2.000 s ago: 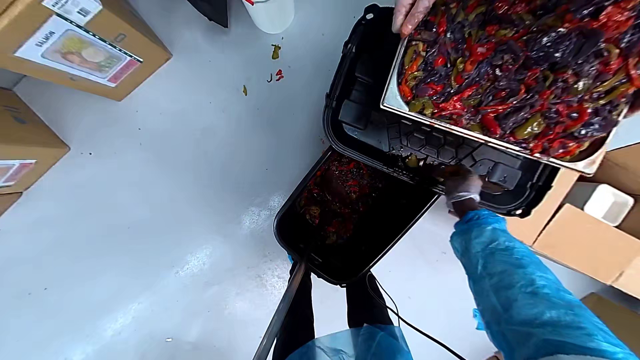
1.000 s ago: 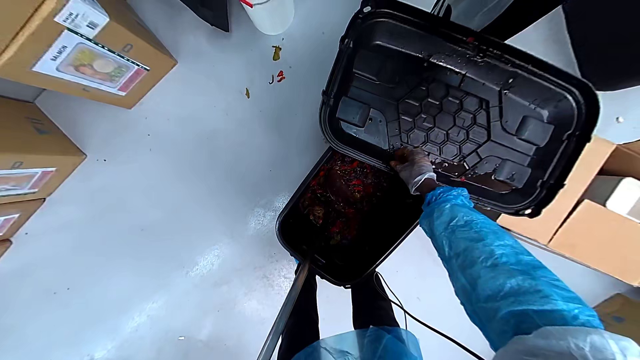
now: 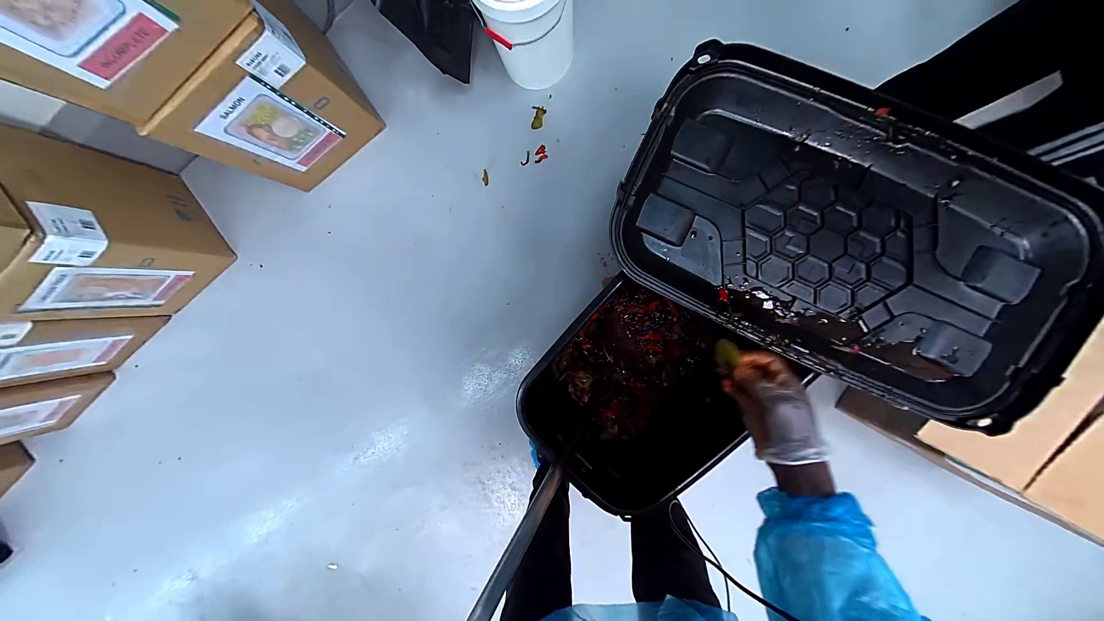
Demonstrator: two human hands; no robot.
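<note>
My right hand [image 3: 768,401], in a clear glove under a blue plastic sleeve, pinches a green piece of vegetable [image 3: 728,355] over the right side of a deep black bin [image 3: 565,366]. Dark and red vegetable scraps [image 3: 642,341] lie inside that bin. Just above my hand is a black plastic lid or tray [image 3: 828,250] with a honeycomb pattern, wet with bits along its lower edge; it overlaps the bin's upper rim. A long metal handle [image 3: 526,535] leans at the bin's lower left edge. My left hand is not seen.
Cardboard boxes [image 3: 285,129] with picture labels are stacked at the left. A white bucket [image 3: 539,43] stands at the top beside a black bag [image 3: 431,30]. Food scraps [image 3: 538,117] dot the grey floor. More cardboard [image 3: 1018,431] is at the right; another person's dark-clothed leg [image 3: 966,73] shows top right.
The metal pan of cooked vegetables seen two seconds ago over the black lid or tray is out of view. My right hand has moved from its edge to over the bin, with a green piece in the fingers.
</note>
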